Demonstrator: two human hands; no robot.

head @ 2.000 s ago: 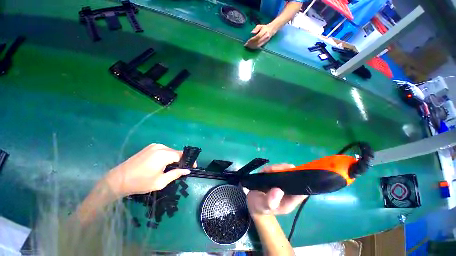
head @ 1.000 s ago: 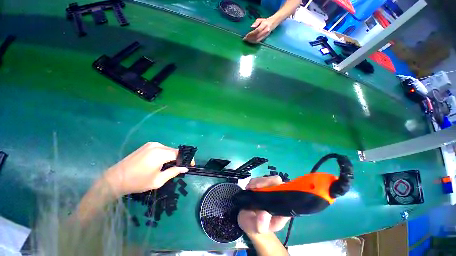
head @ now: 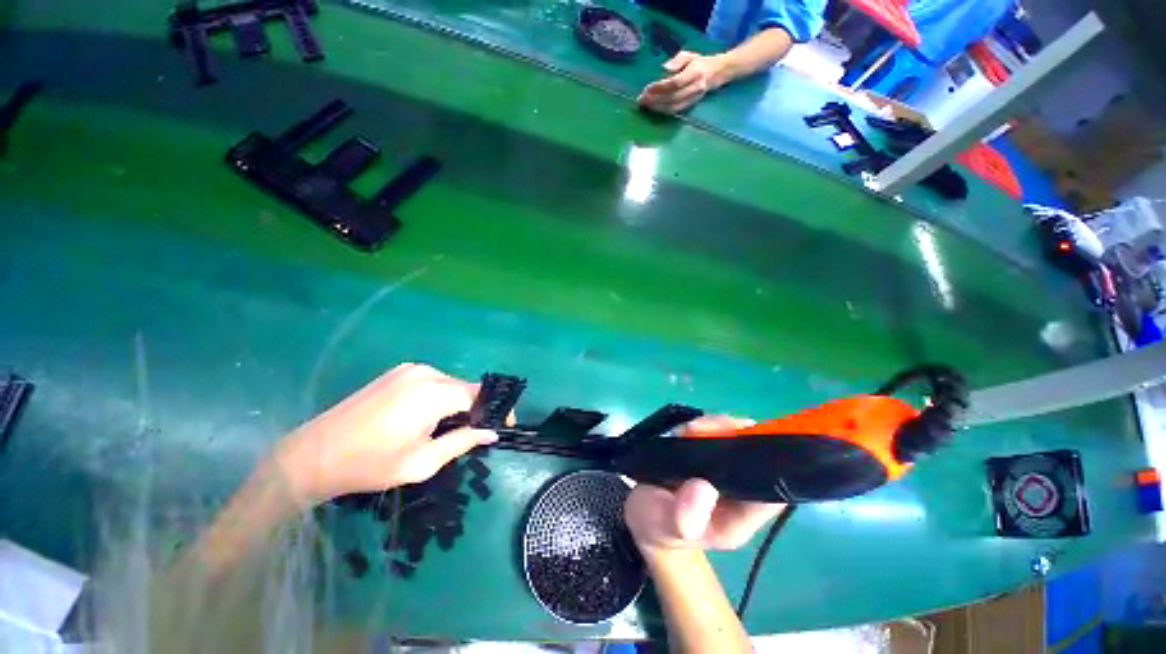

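Observation:
My left hand grips the left end of a black plastic bracket frame, whose prongs point up and away. My right hand holds an orange-and-black electric screwdriver lying sideways, its front end at the right part of the frame. The contact point of the tip is hidden. A round mesh-like dish with dark screws sits just below the frame. A heap of small black clips lies left of the dish, partly under my left hand.
More bracket frames lie on the green bench, one at upper left and one at the top left. A black fan-like square is at right. Opposite, a person's hand rests near another dish. White posts stand at right.
The screwdriver and my right hand have moved from over the dish up to the right part of the frame. My left hand still grips the frame. The person's arm opposite has shifted slightly.

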